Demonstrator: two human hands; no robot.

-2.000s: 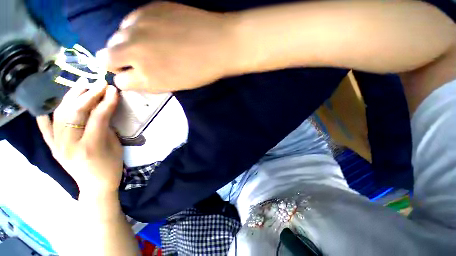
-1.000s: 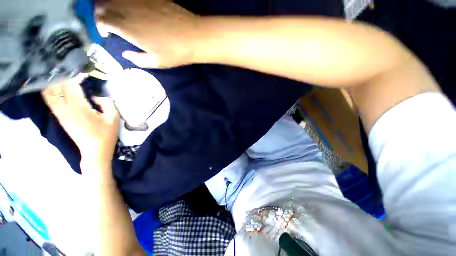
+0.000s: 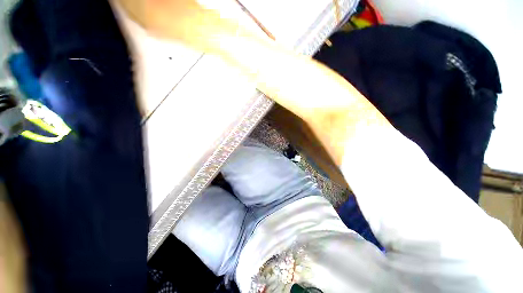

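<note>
The dark navy garment (image 3: 86, 189) hangs or lies over the left part of the white table, with thin pale threads on it. A whitish-yellow loop (image 3: 49, 123) shows at its left edge beside part of the grey sewing machine (image 3: 8, 117). My right forearm crosses from the right to the top edge; my right hand (image 3: 152, 14) is blurred and mostly cut off at the top, its fingers not visible. Only a blurred strip of my left arm shows at the lower left edge; my left hand is not visible.
The white table (image 3: 178, 74) has a ruler strip (image 3: 209, 160) along its front edge. A navy garment pile (image 3: 401, 80) lies at the right. A red and yellow item (image 3: 367, 16) is at the top. A brown box (image 3: 301, 134) stands below my right forearm, beside my lap.
The view has shifted, showing more table, the ruler edge and the right pile. The navy garment is now at the left, its rounded opening no longer visible. My left hand has left view.
</note>
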